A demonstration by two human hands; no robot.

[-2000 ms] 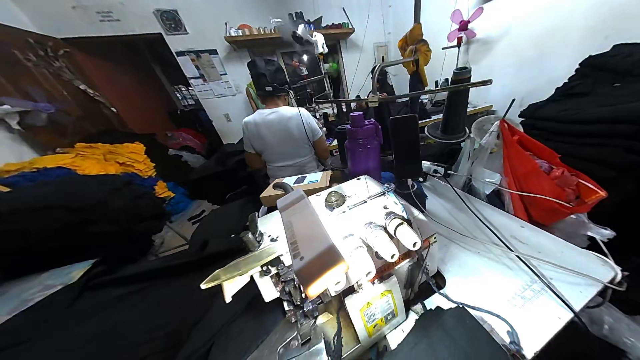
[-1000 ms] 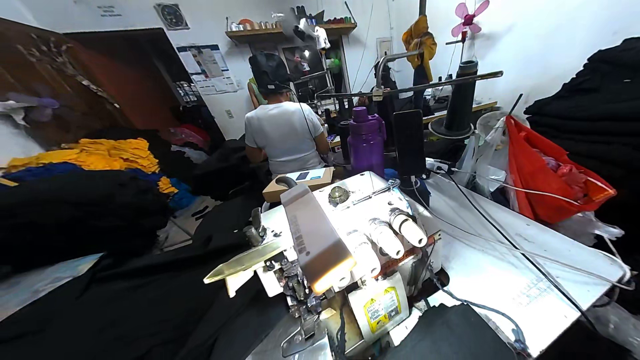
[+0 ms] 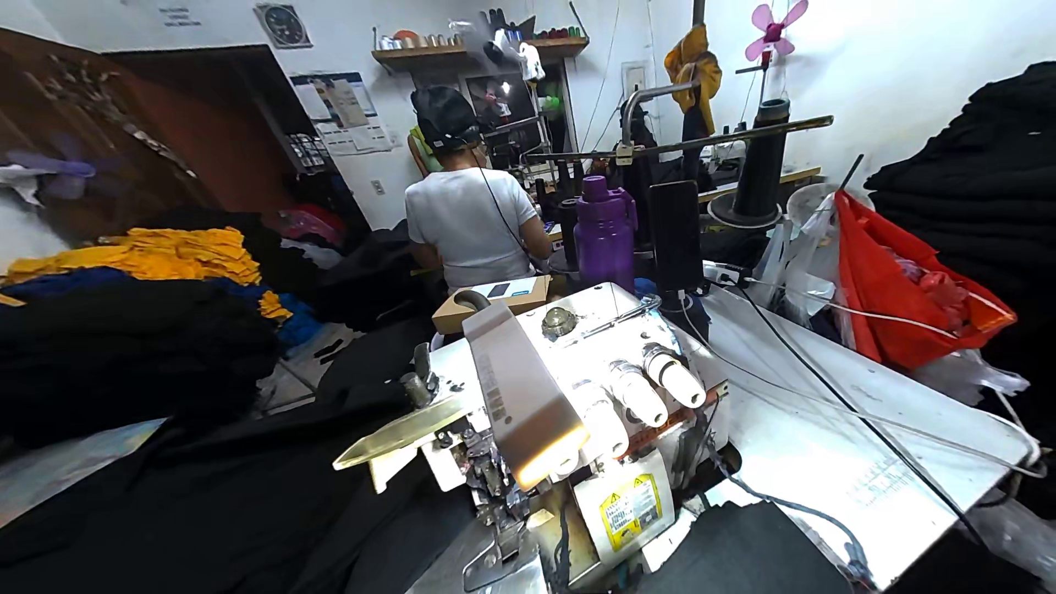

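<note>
Neither of my hands shows in the head view. An overlock sewing machine [image 3: 536,330] stands at the centre, its needle and presser-foot area [image 3: 499,511] low in the frame. A lit lamp [image 3: 528,404] is fixed over its front, beside several white tension knobs [image 3: 635,392]. Black fabric [image 3: 206,503] spreads to the left of the machine, and a dark fabric piece [image 3: 747,553] lies at its lower right. A purple bottle [image 3: 605,235] and a smartphone [image 3: 676,235] with a cable stand upright behind the machine.
A person [image 3: 470,214] sits beyond the machine, facing away. Cables cross the white table [image 3: 825,421] on the right, near a red bag [image 3: 907,297]. Stacked black fabric [image 3: 982,198] rises at far right. Yellow fabric [image 3: 157,256] tops a dark heap at left. A cardboard box [image 3: 495,301] sits behind the machine.
</note>
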